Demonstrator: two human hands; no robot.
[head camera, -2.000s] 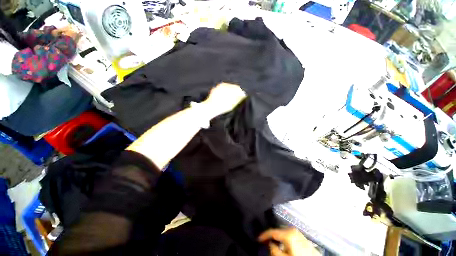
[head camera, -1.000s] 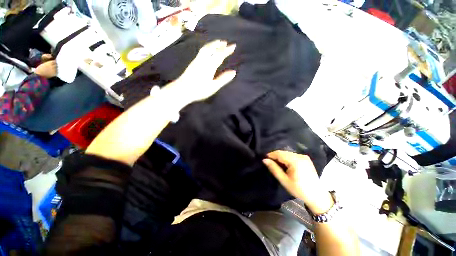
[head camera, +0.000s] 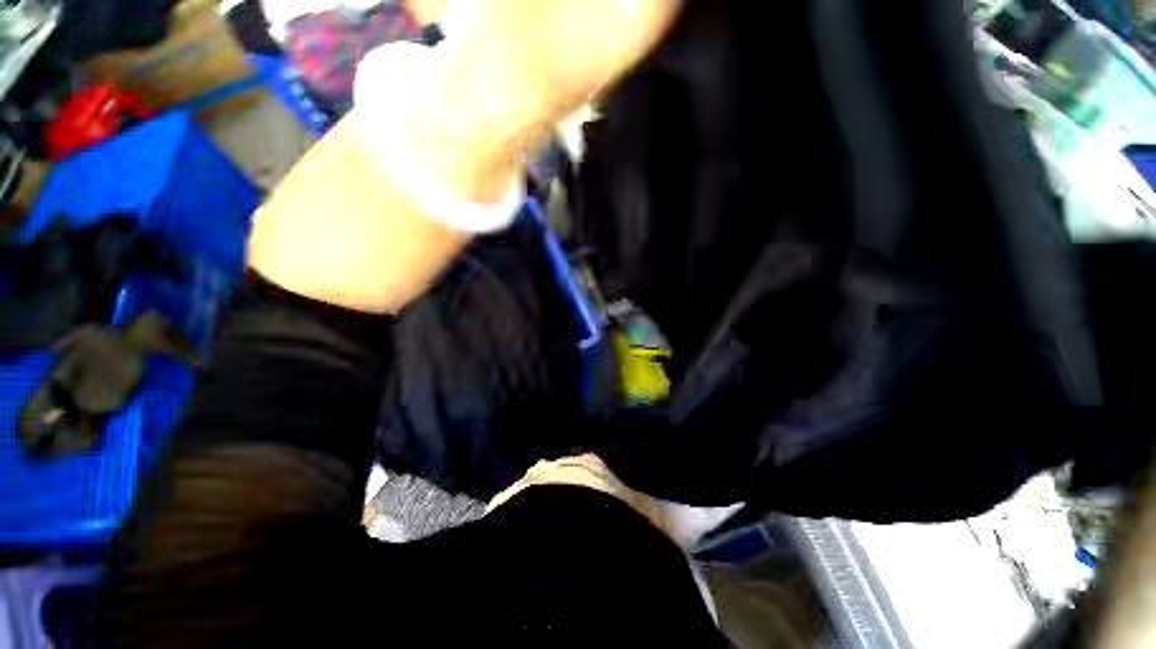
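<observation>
The black garment piece (head camera: 862, 279) hangs raised in front of me and fills the middle and right of the view, blurred by motion. My left hand (head camera: 571, 51) is large and close to the camera at the top, with a white band at the wrist. Its fingers are cut off by the top edge or hidden, so its hold on the cloth cannot be told. My right hand is not clearly visible; only a blurred skin-toned patch shows at the lower right edge.
Blue crates (head camera: 127, 190) with dark cloth (head camera: 89, 368) stand at the left. A red object (head camera: 95, 121) lies beyond them. The measuring tape (head camera: 852, 583) runs along the white table (head camera: 932, 577) at the lower right. More black cloth (head camera: 475, 368) hangs beside my lap.
The garment has gone from lying on the table to hanging raised close to the camera. My left hand has come up and nearer. The view has swung left, and the sewing machine is out of sight.
</observation>
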